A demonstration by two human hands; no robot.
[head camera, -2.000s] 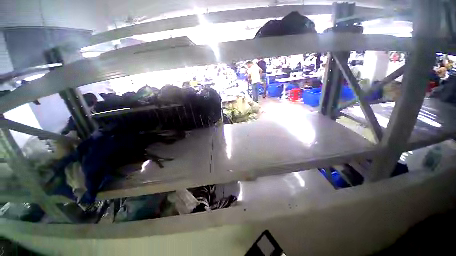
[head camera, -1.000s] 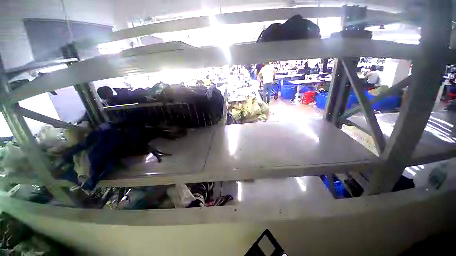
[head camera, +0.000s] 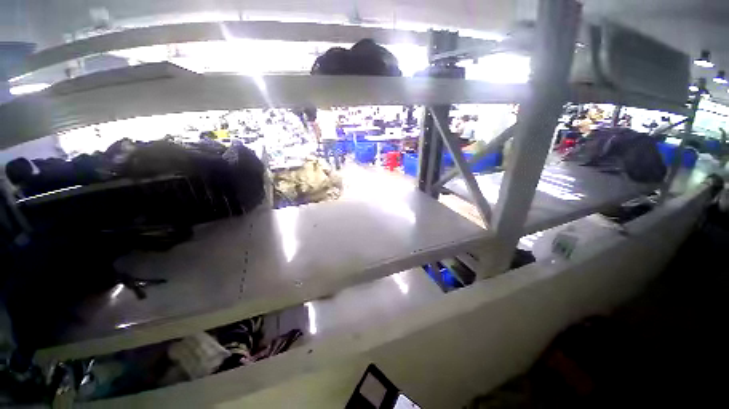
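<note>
A dark flip phone case pokes up at the bottom edge of the head view, in front of the low wall. It stands open, with a pale rectangle on its left part. A corner of the lit smartphone shows at its right, cut off by the frame edge. Neither of my hands can be seen; what holds the case is below the picture.
A low white wall runs from the bottom left to the far right. Behind it stands a storage rack with dark fabric bundles at left and more fabric at right. Blue bins and people are beyond.
The view has swung to the right, so the rack and bundles shift left and more wall and rack show at right. The case now sits further left, with a lit phone corner showing.
</note>
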